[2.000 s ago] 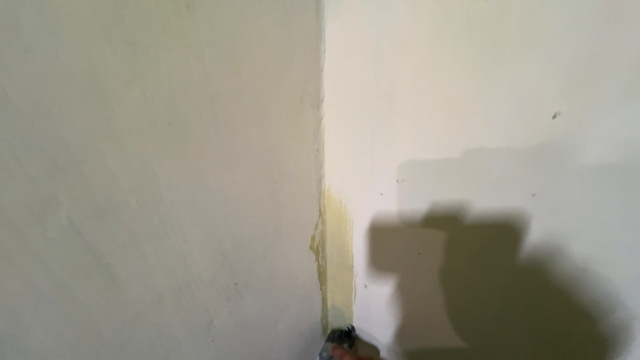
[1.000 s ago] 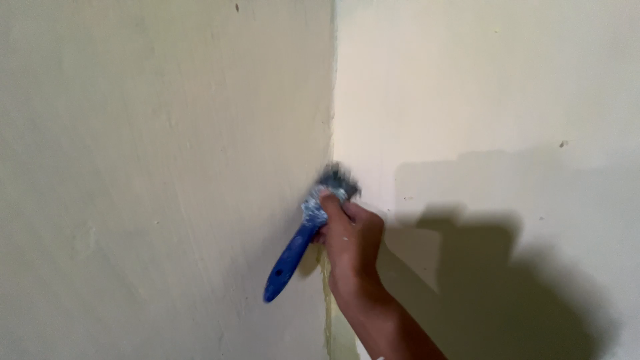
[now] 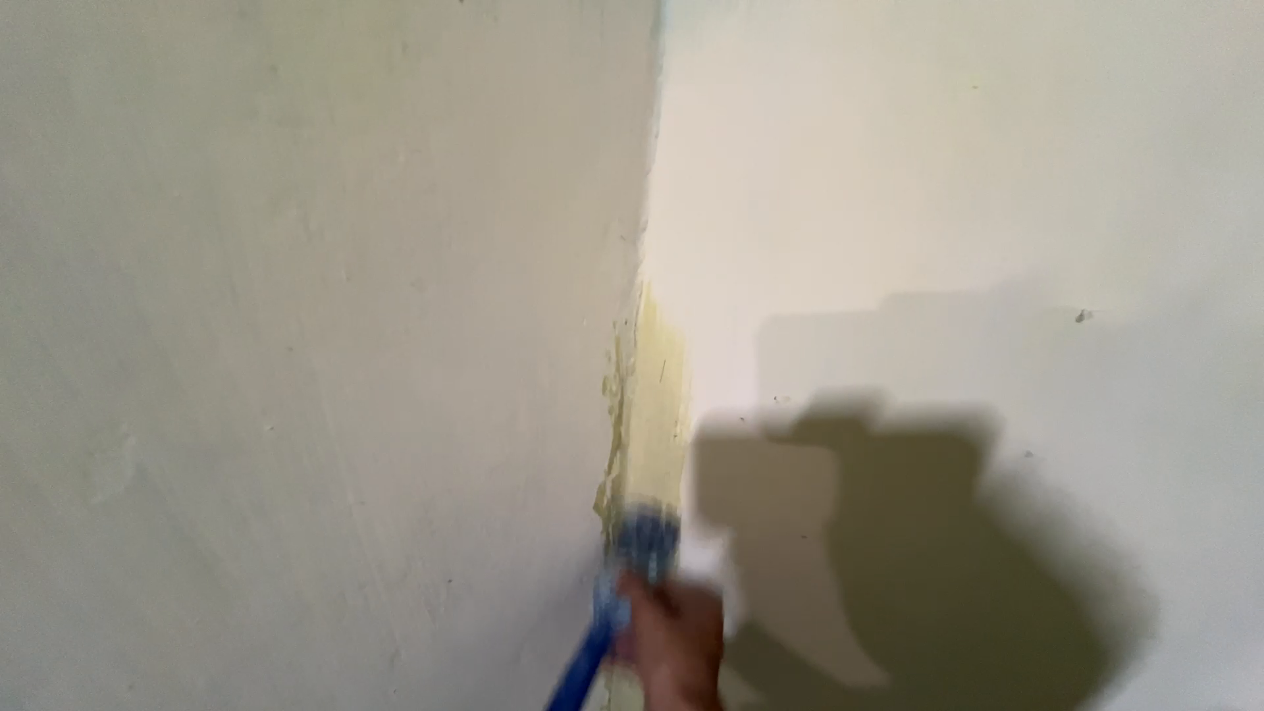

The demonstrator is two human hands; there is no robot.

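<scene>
My right hand (image 3: 676, 632) grips a paintbrush (image 3: 583, 667) with a blue handle near the bottom of the view. The brush is blurred; its dark bristles point up and lie against the wall corner. Directly above the bristles, a pale yellow strip of paint (image 3: 657, 405) runs along the right side of the corner, with a ragged, darker yellow edge on the left side. The handle slants down to the left and leaves the frame. My left hand is out of view.
Two pale walls, the left one (image 3: 296, 346) duller and the right one (image 3: 889, 178) brighter, meet at a vertical corner. A large dark shadow falls on the right wall, which has small marks (image 3: 1083, 316).
The right hand and brush have moved down along the corner from mid-view. The yellow strip reaches higher in view than two seconds ago.
</scene>
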